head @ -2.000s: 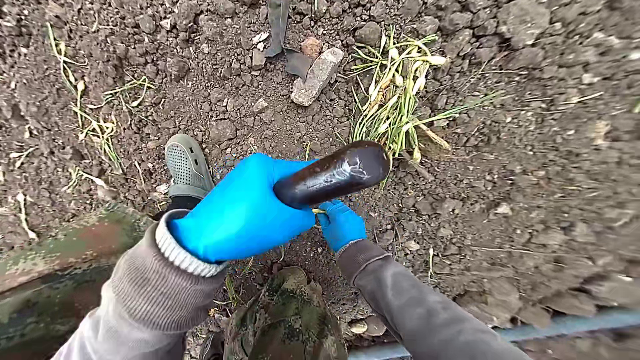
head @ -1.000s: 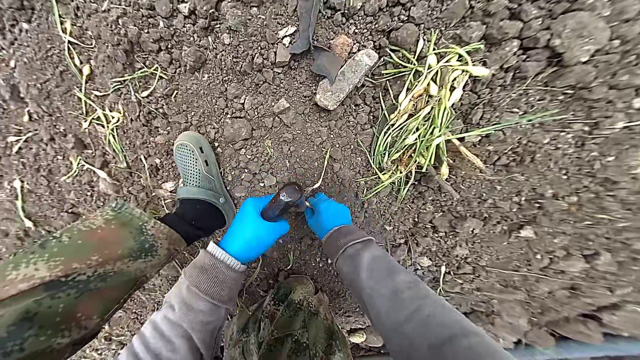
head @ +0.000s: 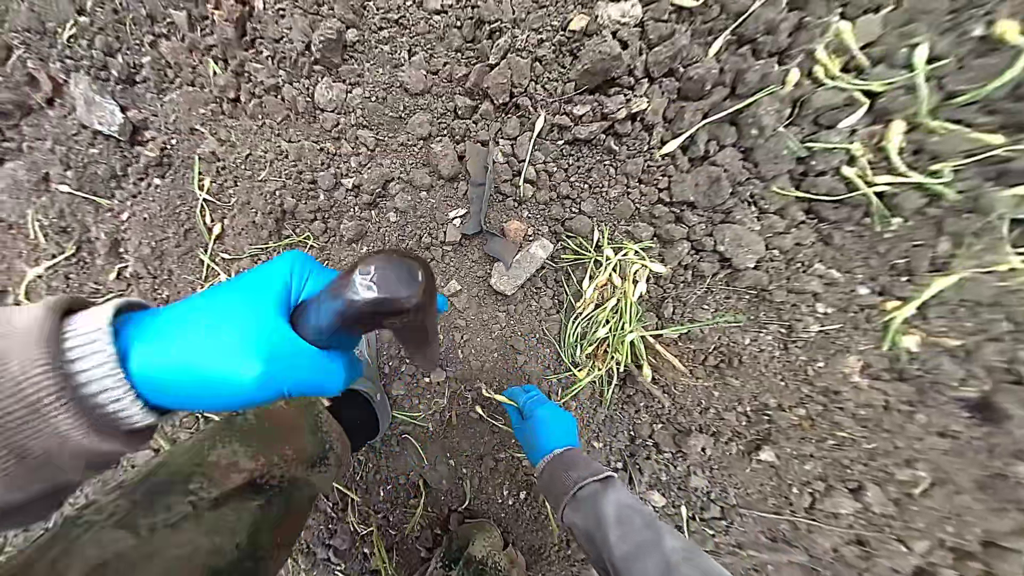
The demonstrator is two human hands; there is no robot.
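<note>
My left hand, in a blue glove, is closed around the dark, glossy handle of a tool. The tool is raised close to the camera, its narrower dark end pointing down; its exact kind cannot be told. Lower and to the right, near the soil, my right hand, also gloved in blue, pinches a small yellowish bulb plant between its fingers. A heap of pulled green plants with pale bulbs lies on the soil just above and right of my right hand.
A pale stone block, a reddish stone and a bent dark strip lie beyond my hands. Loose bulb plants are scattered over the cloddy soil at upper right. My clog and camouflage trouser leg are at lower left.
The tool in my left hand has been lifted toward the camera and away from my right hand; the two were close together one second ago. The view has shifted.
</note>
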